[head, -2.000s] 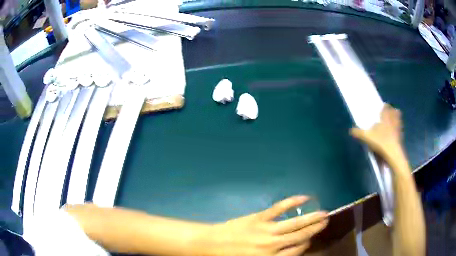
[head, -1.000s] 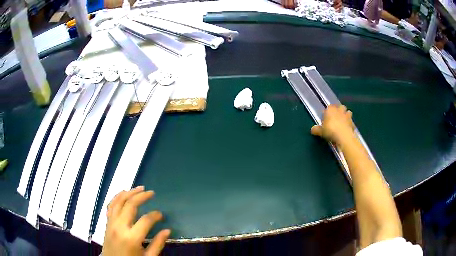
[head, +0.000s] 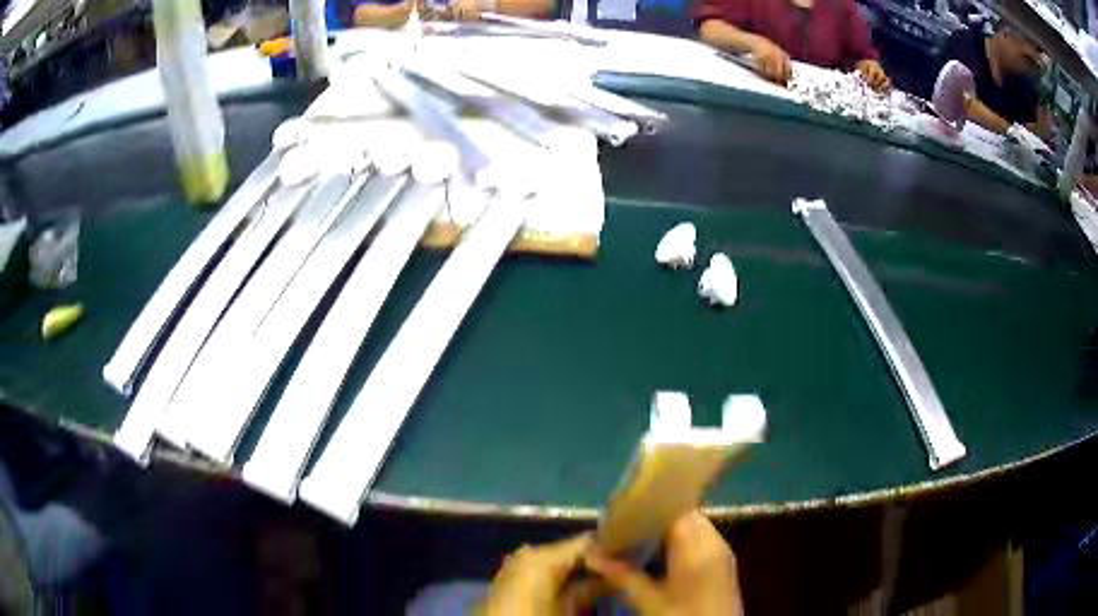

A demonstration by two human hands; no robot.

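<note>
A lamp arm [head: 665, 487] is held up from the bottom middle, its two-pronged white end pointing away over the bench edge; its face looks yellow-gold. My left hand [head: 542, 578] and my right hand [head: 684, 570] both grip its lower part; its far end is hidden by the hands and frame edge. Another lamp arm [head: 885, 331] lies alone on the green bench at the right. Two white joint covers [head: 677, 246] lie on the green surface, middle right.
Several white lamp arms [head: 415, 349] lie fanned at left, round-capped ends on a padded board [head: 566, 244] with more arms. A wrapped post [head: 190, 108], a plastic bag [head: 54, 253] and a yellow-green item [head: 62, 319] are left. People work opposite near small white parts [head: 843, 99].
One of the two arms at the right has been lifted off the bench and brought to the bottom middle. My left hand has moved right from the fanned row and now grips it too.
</note>
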